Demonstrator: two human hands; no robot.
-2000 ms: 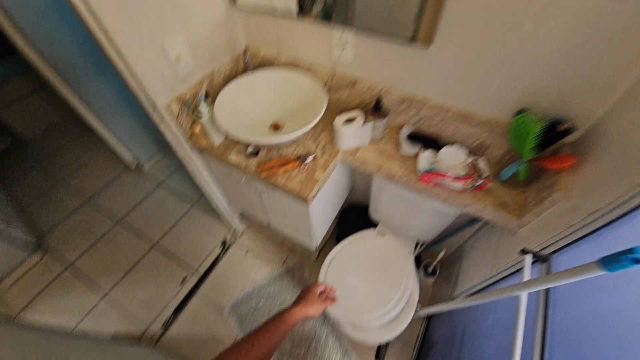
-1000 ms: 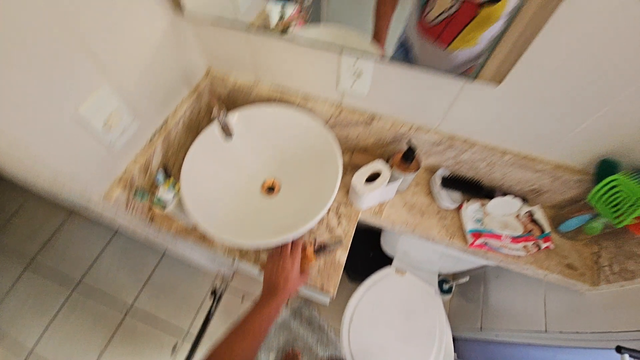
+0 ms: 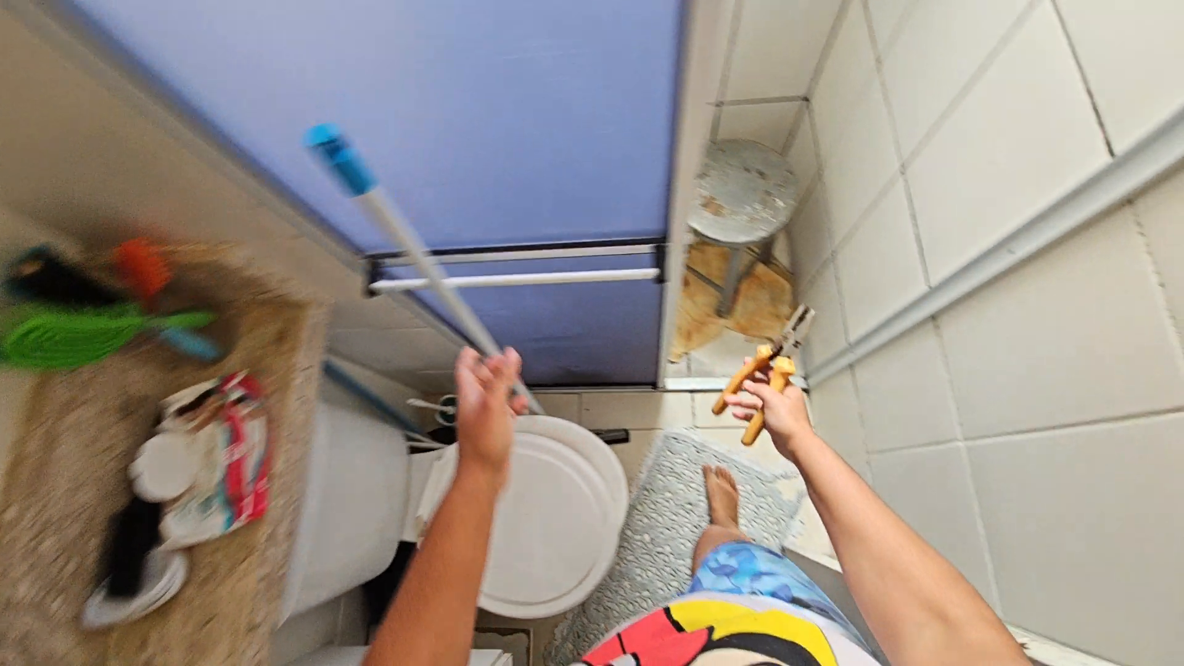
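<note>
My right hand (image 3: 773, 407) grips a pair of pliers with orange-yellow handles (image 3: 756, 388); the metal jaws point up and slightly right. Over the far edge of the toilet lid, my left hand (image 3: 487, 398) is at a white pole (image 3: 425, 268) with a blue end (image 3: 339, 157). The pole leans diagonally up to the left, in front of the blue shower panel; whether the fingers close around it is not clear. Below my left hand lies the closed white toilet lid (image 3: 546, 518).
A stone counter (image 3: 287, 444) at left bears a wipes pack (image 3: 222, 462), a black brush (image 3: 134, 546) and a green brush (image 3: 74, 333). The blue shower panel (image 3: 555, 120) has a towel bar (image 3: 518, 277). A round stool (image 3: 745, 190) stands beyond the opening; a grey mat (image 3: 666, 527) lies underfoot.
The view has swung from the sink to the shower. The orange-handled pliers, earlier on the counter by the sink, are now in my right hand. My left hand has come to the pole.
</note>
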